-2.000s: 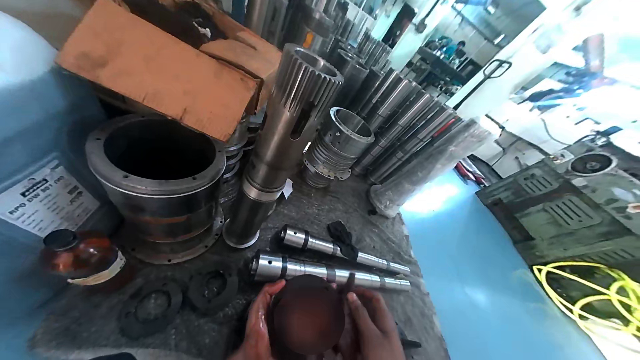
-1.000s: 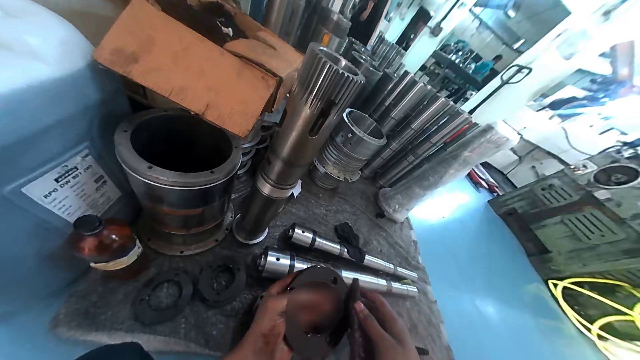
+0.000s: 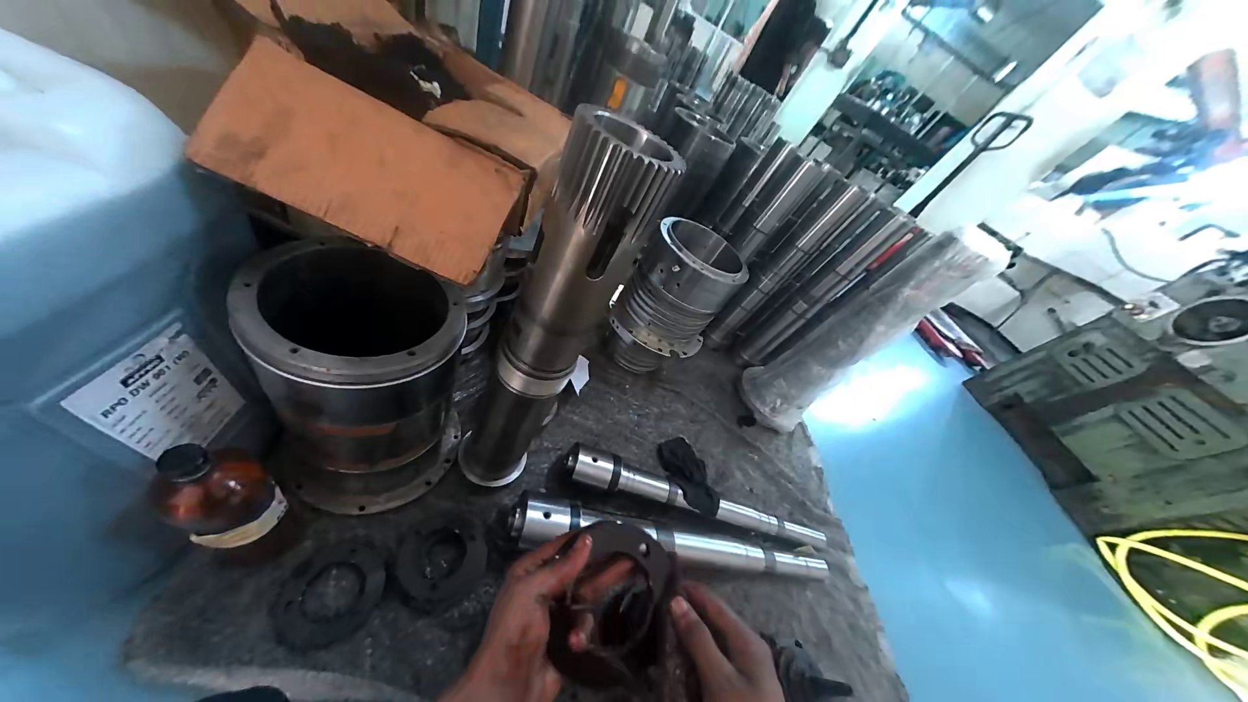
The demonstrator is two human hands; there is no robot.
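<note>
A dark ring-shaped flange (image 3: 655, 558) with a bolt hole is between my hands, low in the head view. My left hand (image 3: 531, 614) grips its left side, with fingers reaching into the opening. At its right edge, my right hand (image 3: 721, 643) holds a dark piece, perhaps a second ring or a cloth; which one I cannot tell. Just beyond lie a stepped metal shaft (image 3: 682, 546) and a thinner shaft (image 3: 634, 480) with a black cloth or glove (image 3: 688, 474) over it. Two dark rings, one (image 3: 331, 593) beside another (image 3: 442, 564), lie left of my hands.
A splined hollow shaft (image 3: 556, 292) stands behind, near a flanged cylinder (image 3: 341, 409) and an amber bottle (image 3: 222, 502). A cardboard box (image 3: 361, 156) leans over the cylinder. Behind are a grooved metal sleeve (image 3: 673, 292), several upright shafts and a wrapped cylinder (image 3: 858, 331). Yellow hose (image 3: 1160, 595) lies right.
The dark flange has been tilted, so its opening shows more now. My left fingers have moved into the opening, while my right hand stays at its right edge.
</note>
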